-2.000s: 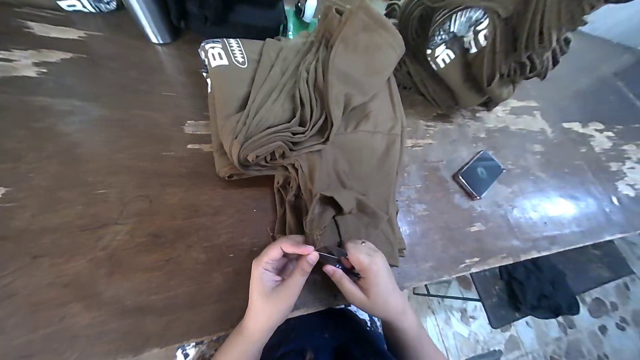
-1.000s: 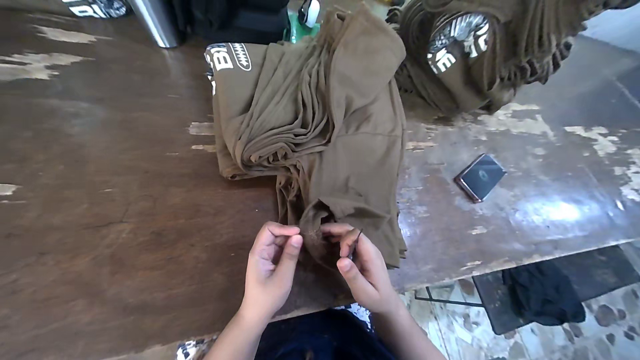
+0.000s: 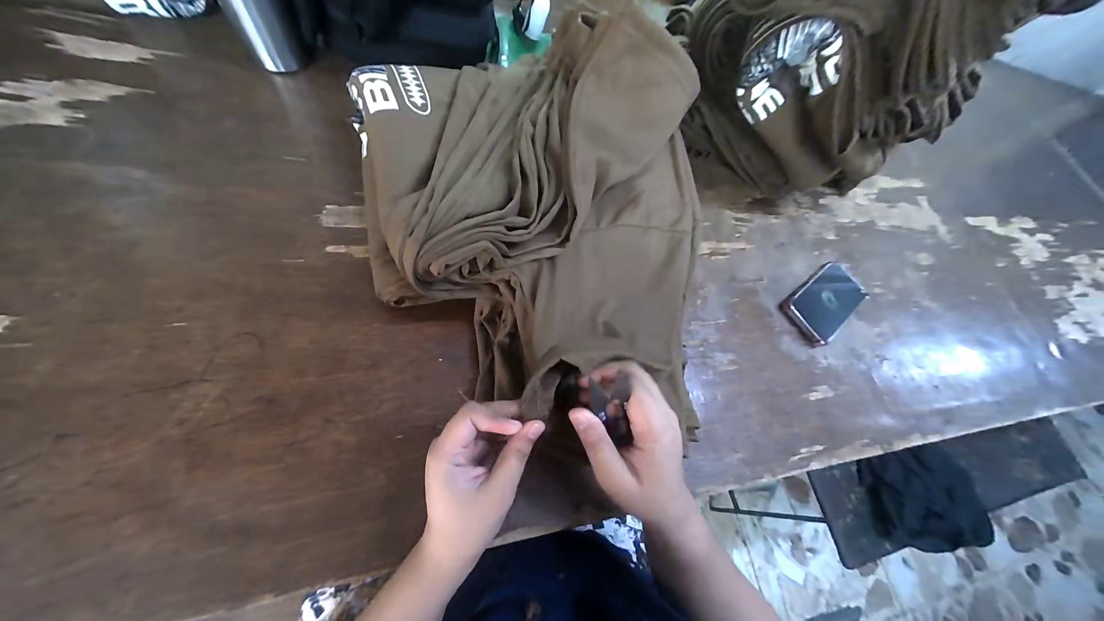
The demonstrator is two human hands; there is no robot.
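A stack of folded brown fabric garments (image 3: pixel 621 285) with white print lies on the wooden table, its lower end toward me. My left hand (image 3: pixel 483 466) pinches the edge of the garment's opening between thumb and index finger, with a thin thread beside the fingertips. At the right side of that opening, my right hand (image 3: pixel 634 440) is curled around a small dark tool (image 3: pixel 614 418), possibly thread snips; its blades cannot be made out clearly. The opening's rim forms a loop between both hands, dark inside.
A smartphone (image 3: pixel 825 304) lies to the right on the worn table (image 3: pixel 216 345). Another bundle of brown garments (image 3: pixel 802 95) is at the back right. A steel tumbler (image 3: pixel 266 34) and a black bag (image 3: pixel 397 30) stand behind. Black cloth (image 3: pixel 927 496) rests on a low seat beyond the edge.
The hands were close together at the cloth two seconds ago, the right one with the dark tool near the left fingertips. They are now slightly apart, and the garment's opening is spread wider.
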